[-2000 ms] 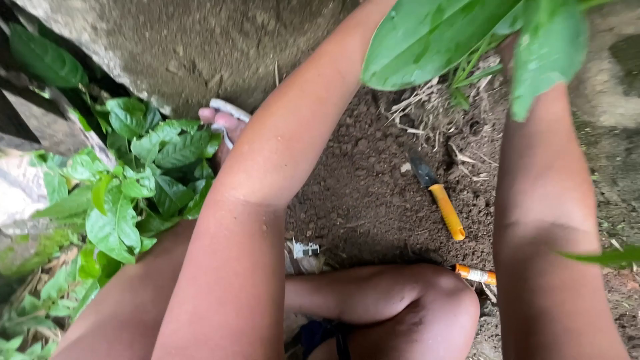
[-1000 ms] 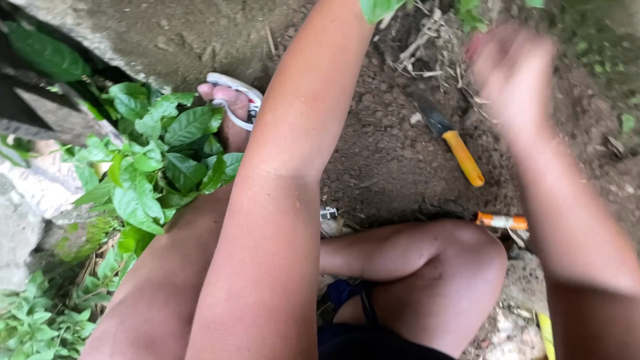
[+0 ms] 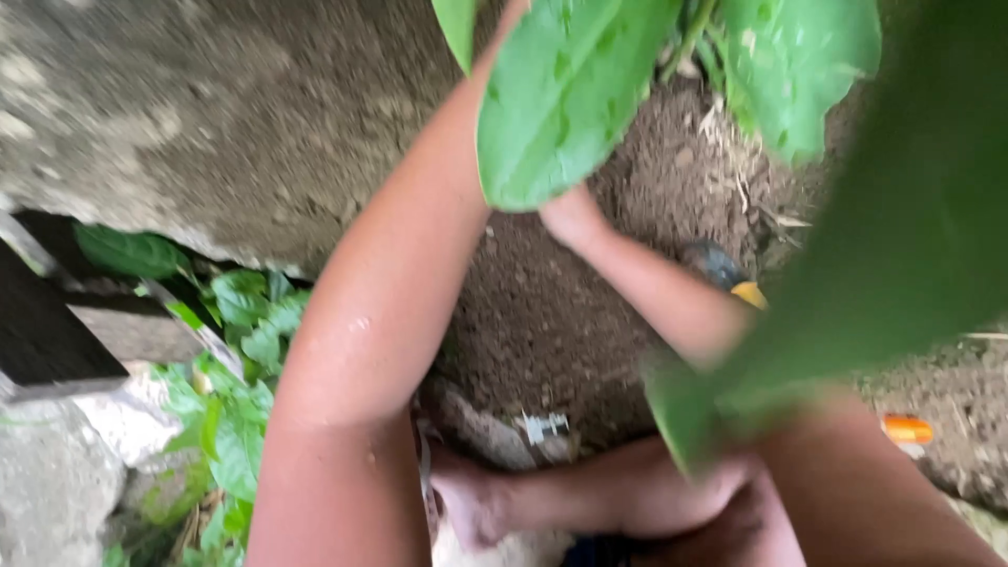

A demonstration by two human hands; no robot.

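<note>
Broad green leaves [image 3: 563, 102] of a plant hang over the top middle, and a large blurred leaf crosses the right. My left arm reaches up to the top edge, where its hand is out of view. Partly behind a leaf, my right hand [image 3: 573, 216] is low over the brown soil [image 3: 543, 315]; its fingers are hidden. Under my right forearm lies a hand trowel, its dark blade [image 3: 711, 264] and a bit of yellow handle [image 3: 750, 294] showing. An orange handle [image 3: 907, 429] of some tool lies on the ground at the right.
A large rock [image 3: 197, 118] fills the upper left. Leafy plants [image 3: 244, 425] grow below it, beside a dark beam [image 3: 47, 331] and a pale stone [image 3: 55, 465]. My bent leg [image 3: 598, 488] and foot are at the bottom. Dry roots [image 3: 744, 161] lie at upper right.
My right hand has moved left from beyond the trowel to the soil near my left arm, and the forearm now crosses over the trowel. The leaves have come back into view overhead.
</note>
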